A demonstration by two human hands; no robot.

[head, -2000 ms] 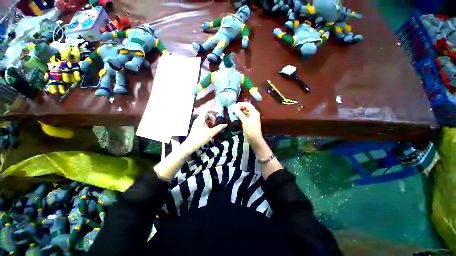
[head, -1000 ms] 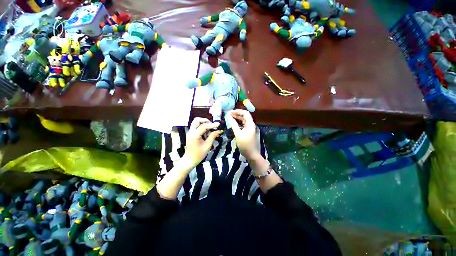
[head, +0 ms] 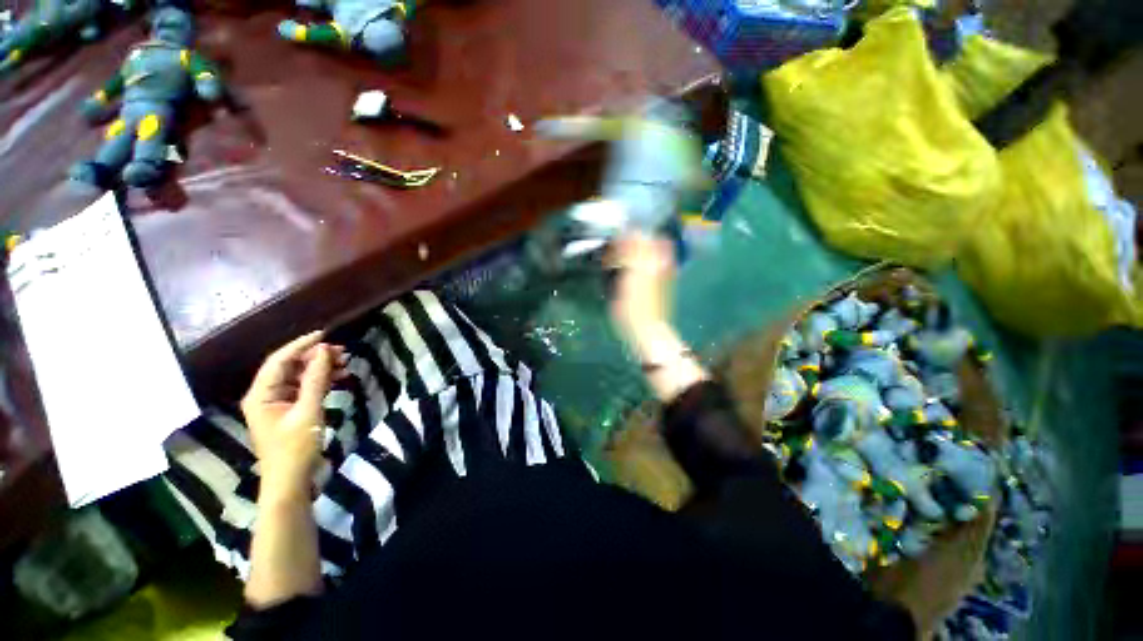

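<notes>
My right hand [head: 646, 282] is blurred and holds the grey-blue stuffed doll [head: 649, 169] out to the right, past the table's front edge, over the green floor. The doll is also blurred; its lower end is in the hand. My left hand [head: 295, 394] is raised over the striped cloth [head: 414, 388] on my lap, with thumb and fingertips close together. No object shows clearly between its fingers, though something too small to see may be there.
On the brown table [head: 251, 251] lie a white-headed brush [head: 395, 113], a thin yellow stick [head: 389, 169], a white paper sheet [head: 100, 351] and another doll [head: 151, 94]. At right stand an open container of grey dolls [head: 877, 426], yellow sacks [head: 884, 138] and a blue crate [head: 783, 31].
The view has swung right. My right hand has lifted the doll off the table edge and carried it right. My left hand has let go of the doll and stays near my lap.
</notes>
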